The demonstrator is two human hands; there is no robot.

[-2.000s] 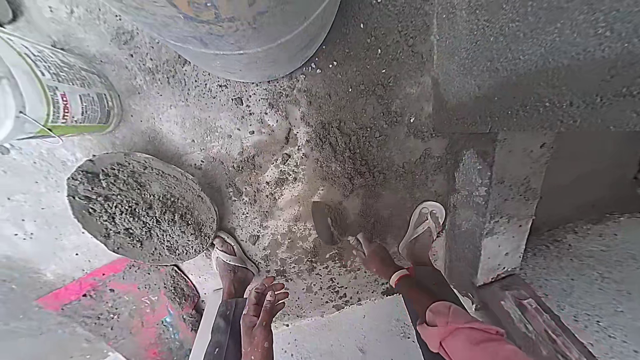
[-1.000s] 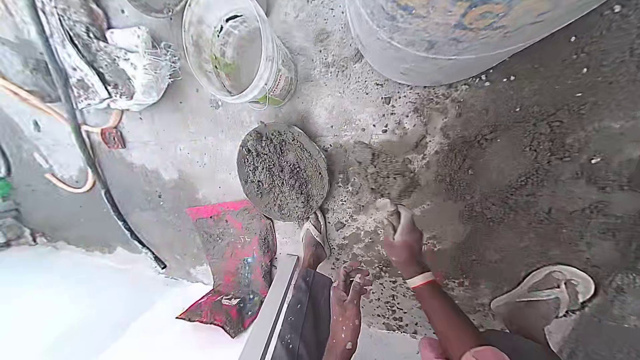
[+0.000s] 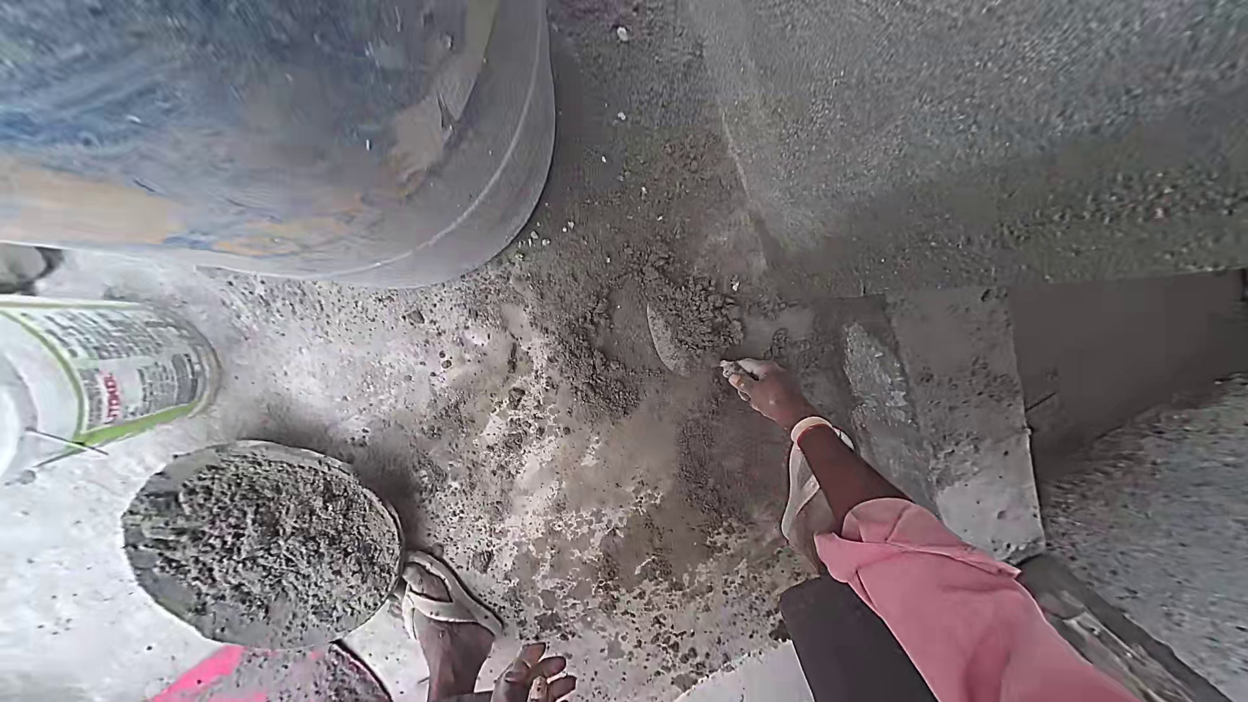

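Observation:
My right hand (image 3: 765, 388), with a band at the wrist and a pink sleeve, grips the handle of a masonry trowel (image 3: 668, 338). Loose grey mortar (image 3: 697, 314) lies on and against the trowel's blade, over the floor beside the step. My left hand (image 3: 533, 675) is at the bottom edge near my left foot, fingers apart and holding nothing; part of it is cut off by the frame. A round pan (image 3: 263, 541) heaped with grey mortar stands on the floor to the left of that foot.
A large drum (image 3: 468, 214) takes up the upper left. A plastic bucket (image 3: 146, 370) with a printed label is at the left edge. A pink, mortar-smeared sheet (image 3: 210, 673) lies below the pan. Concrete steps (image 3: 965, 419) rise at the right, close to my right foot (image 3: 804, 502).
The view has swung away and back. My right hand with the trowel has moved from beside the pan to the mortar near the step, and mortar now lies at the blade.

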